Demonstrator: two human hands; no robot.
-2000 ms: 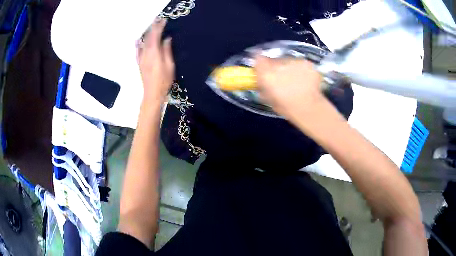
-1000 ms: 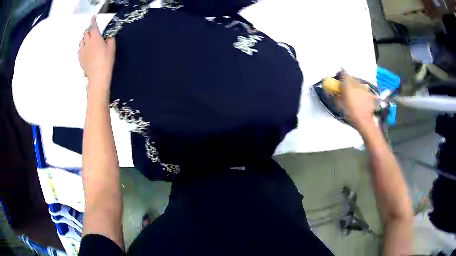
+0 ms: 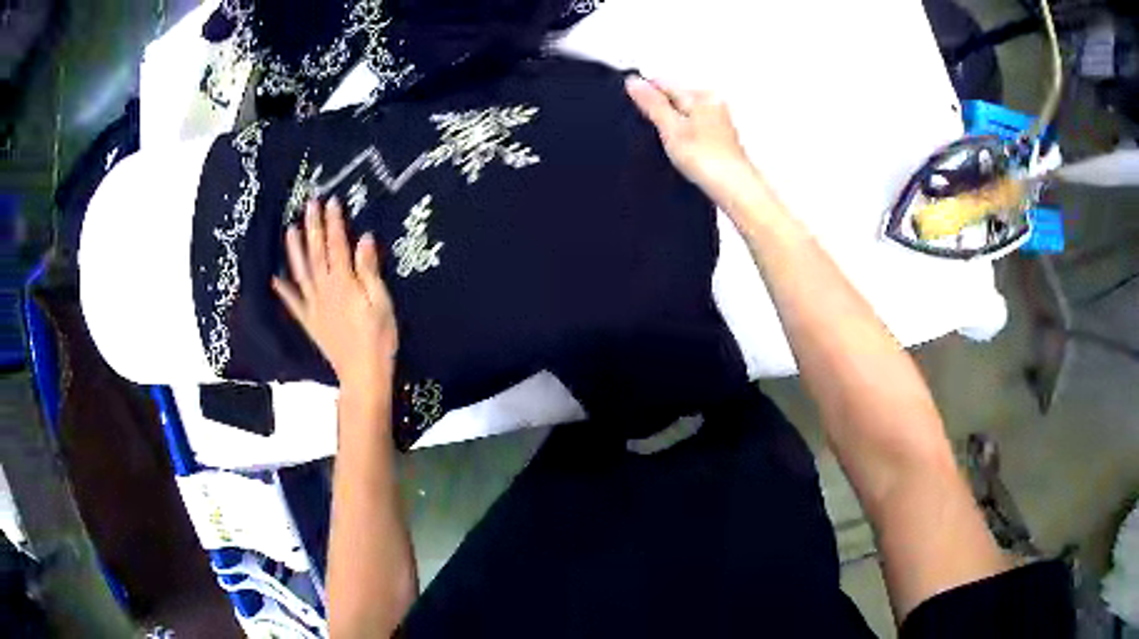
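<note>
The black embroidered garment [image 3: 550,237] lies over the white padded board [image 3: 824,162], with pale flowers and a stepped line on top. A scalloped pale border runs down its left end. My left hand [image 3: 337,293] lies flat on it with fingers spread, just below the stepped line. My right hand [image 3: 687,131] is at the garment's upper right edge, thumb and forefinger at the cloth; whether they pinch it is unclear. The steam iron [image 3: 962,206], with its yellow-tan handle, stands at the board's right edge by the blue rest [image 3: 1043,225], held by no hand.
A dark rectangle [image 3: 237,406] lies on the board's lower left part. White hangers [image 3: 269,599] hang below left by a blue frame. A whitish hose [image 3: 1099,169] and a thin yellowish cord [image 3: 1055,63] run from the iron. More black embroidered cloth lies at the top.
My right hand has let go of the iron at the blue rest and moved left to the garment. The garment now shows its flowers and stepped line. My left hand has moved onto the cloth.
</note>
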